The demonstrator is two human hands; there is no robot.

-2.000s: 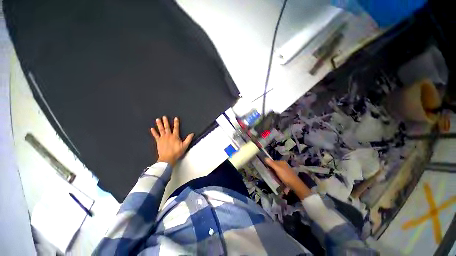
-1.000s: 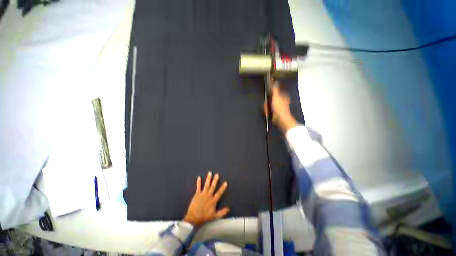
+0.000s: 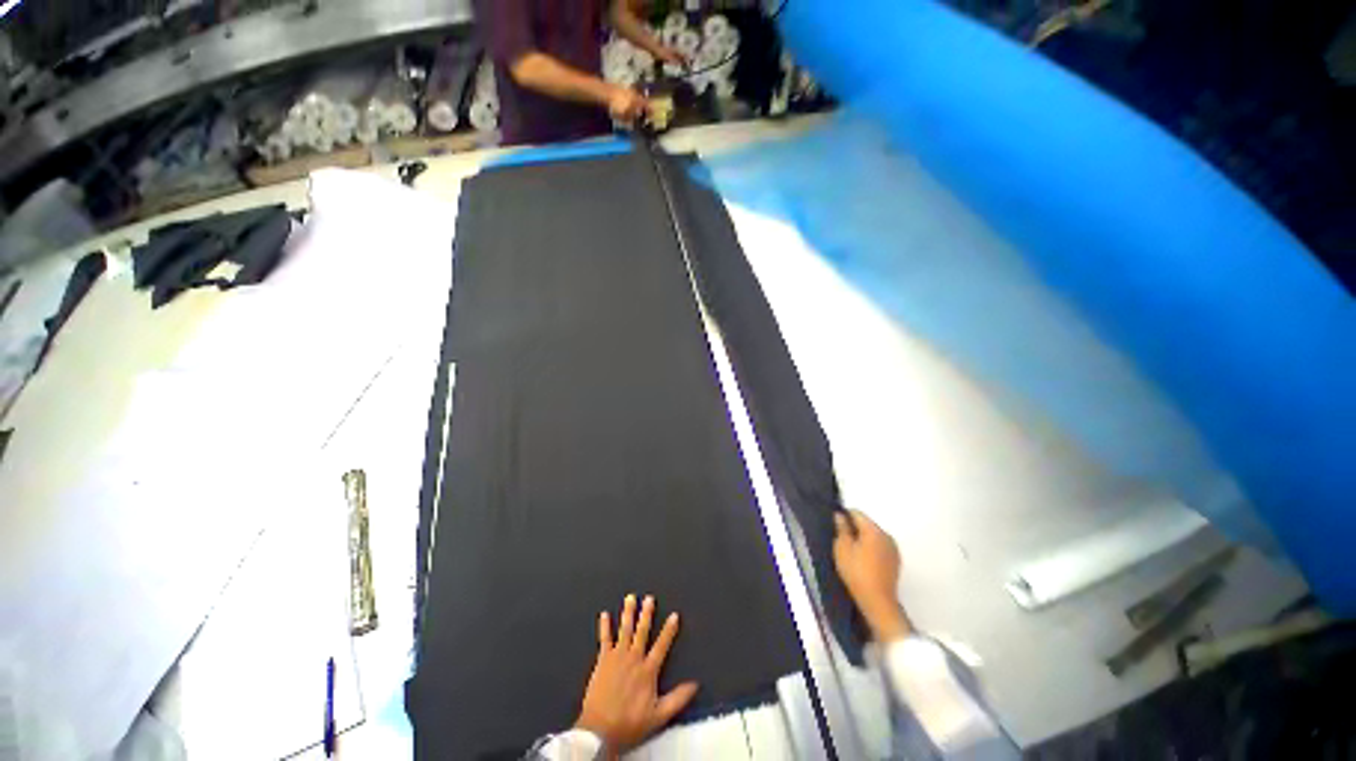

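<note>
Dark fabric layers (image 3: 580,446) lie lengthwise on the white table. The guide rail (image 3: 751,454) runs along their right part; its near half looks bright, its far half dark. A dark fabric strip (image 3: 766,357) lies right of the rail. My left hand (image 3: 637,681) rests flat on the near end of the fabric, fingers spread. My right hand (image 3: 867,572) grips the near part of the strip's right edge. The cutter (image 3: 654,112) is at the far table edge, by another person's hand.
A person (image 3: 558,67) stands at the far edge. A huge blue roll (image 3: 1101,223) is at right. Metal bars (image 3: 1175,610) and a white roll (image 3: 1115,558) lie near right. A speckled bar (image 3: 359,550), a pen (image 3: 330,706) and white paper (image 3: 223,446) lie left. Dark pieces (image 3: 216,253) lie far left.
The cutter has gone from my right hand to the far end of the rail. My right hand has come back and taken hold of the strip edge. The view now reaches the far table edge.
</note>
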